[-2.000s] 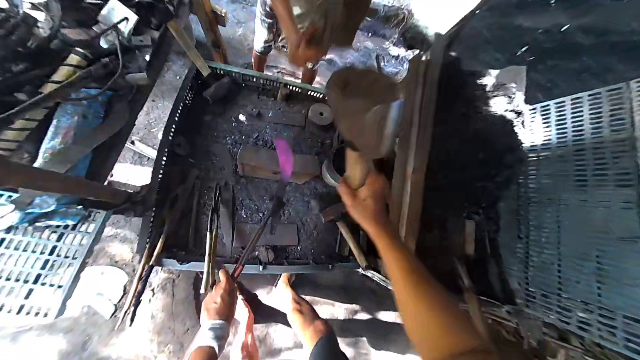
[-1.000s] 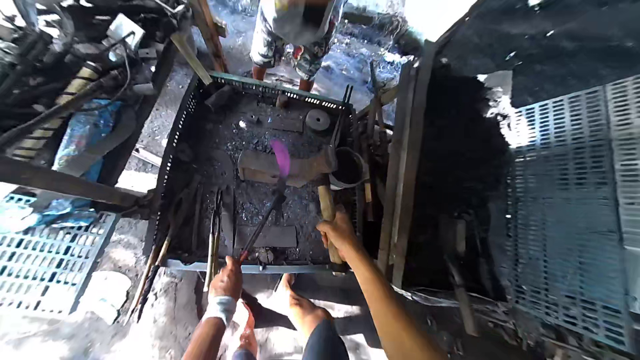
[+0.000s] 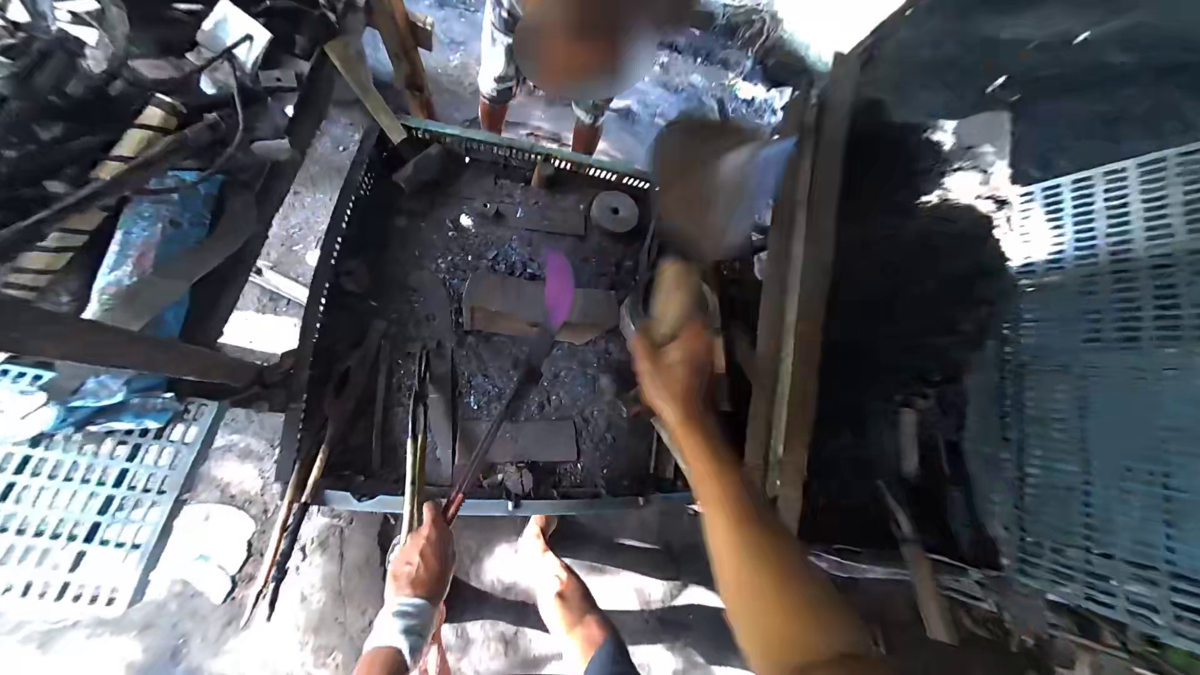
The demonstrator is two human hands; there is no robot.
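Observation:
My left hand [image 3: 424, 555], with a pale wrap at the wrist, grips the handles of long metal tongs [image 3: 495, 428] at the near edge of the tray. At their far end a glowing, pink-purple curved metal blade [image 3: 559, 289] lies over the anvil block [image 3: 511, 305]. My right hand [image 3: 677, 367] is closed on the short wooden handle [image 3: 673, 298] of a hammer, whose large head [image 3: 708, 192] is raised and blurred, to the right of the blade.
A dark tray [image 3: 412, 504] with perforated walls holds a round metal disc [image 3: 615, 212], flat metal pieces and more long-handled tools. Wooden beams [image 3: 797, 281] run along its right. Across the tray stands another person [image 3: 502, 56], with a blurred object above. Plastic grates [image 3: 1106, 375] lie at both sides.
My right hand has lifted the hammer from low over the right end of the anvil block, where it was a second ago. The blurred object at the other person has moved too.

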